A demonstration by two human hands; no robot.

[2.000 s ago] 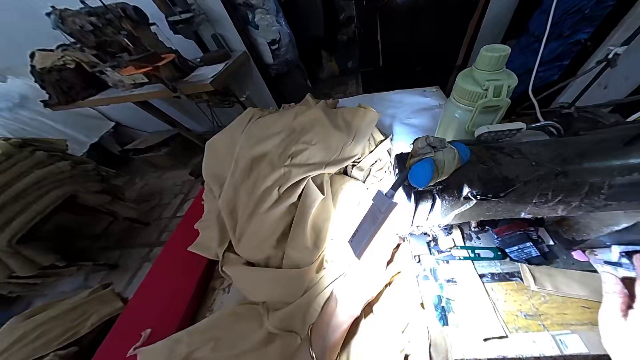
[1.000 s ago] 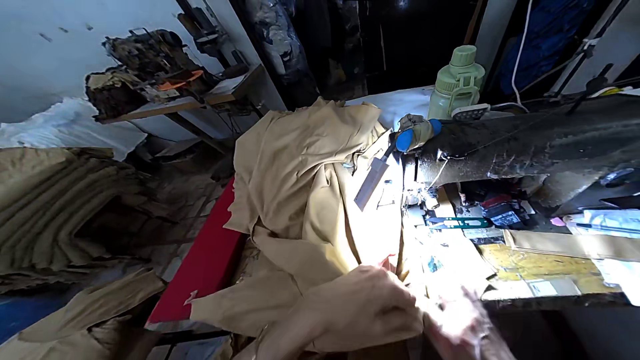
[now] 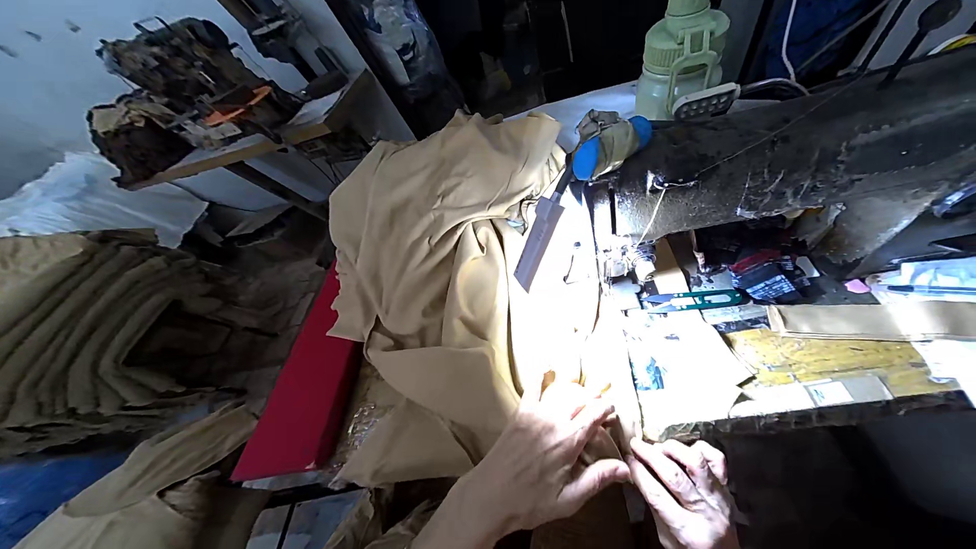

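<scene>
A large piece of khaki fabric [image 3: 427, 229] lies bunched left of a dark sewing machine [image 3: 762, 152], one edge running down past the needle area under a bright light. My left hand [image 3: 545, 450] lies spread on the fabric near the table's front edge. Just right of it, my right hand [image 3: 682, 484] has its fingers curled on the fabric's edge, pinching it against the front of the table. A flat metal blade [image 3: 540, 242] hangs tilted from the machine head, below a blue roll wrapped in cloth [image 3: 610, 145]. White thread runs down to the needle area.
Green thread snips [image 3: 698, 300] and a khaki strip [image 3: 854, 322] lie on the worn table right of the needle. A pale green bottle [image 3: 682, 61] stands behind the machine. A red panel [image 3: 305, 389] borders the fabric at left. Stacked khaki pieces [image 3: 99, 328] are further left.
One second ago my hands were together on the fabric near the front edge; now the left lies flatter and more spread. Two seconds ago the right hand was at the far right of the table.
</scene>
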